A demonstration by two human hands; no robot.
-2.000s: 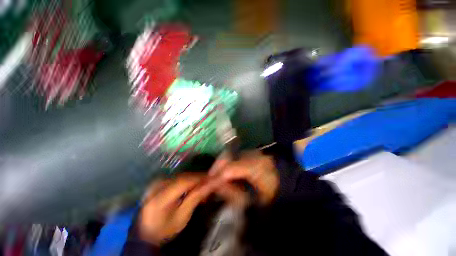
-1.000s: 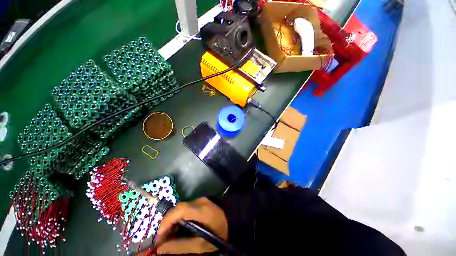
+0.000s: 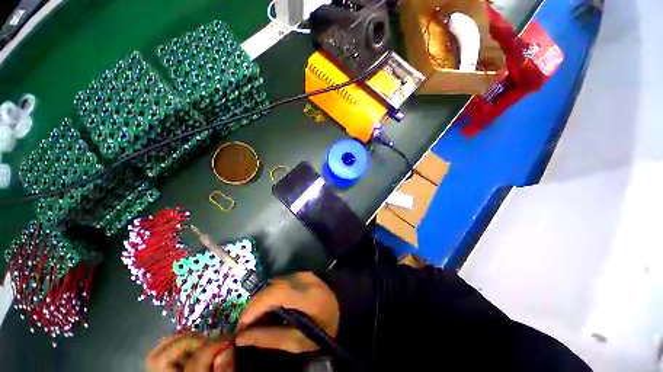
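Observation:
My right hand [image 3: 294, 312] is closed around a soldering iron [image 3: 218, 251]. Its silver barrel and thin tip point up and left over a PCB panel [image 3: 243, 254]. Many leads with white ends lie on this panel. My left hand [image 3: 190, 353] is at the bottom edge, partly cut off, with a short red lead wire [image 3: 224, 347] at its fingertips, close to my right fingers. A heap of red lead wires [image 3: 156, 247] with white ends lies left of the panel. Wired PCB panels [image 3: 47, 280] lie at the far left.
Stacked bare PCB panels [image 3: 131, 105] stand at the back, crossed by a black cable [image 3: 291, 99]. A round brown tin [image 3: 235, 163], phone [image 3: 320, 207], blue solder reel [image 3: 346, 161], orange station [image 3: 338, 94], black iron holder [image 3: 349, 33] and open cardboard box [image 3: 454, 81] are beyond my right hand.
The blur of two seconds ago is gone. Since one second ago, my left hand has come into view at the bottom beside my right hand, with a red wire. My right hand still holds the iron.

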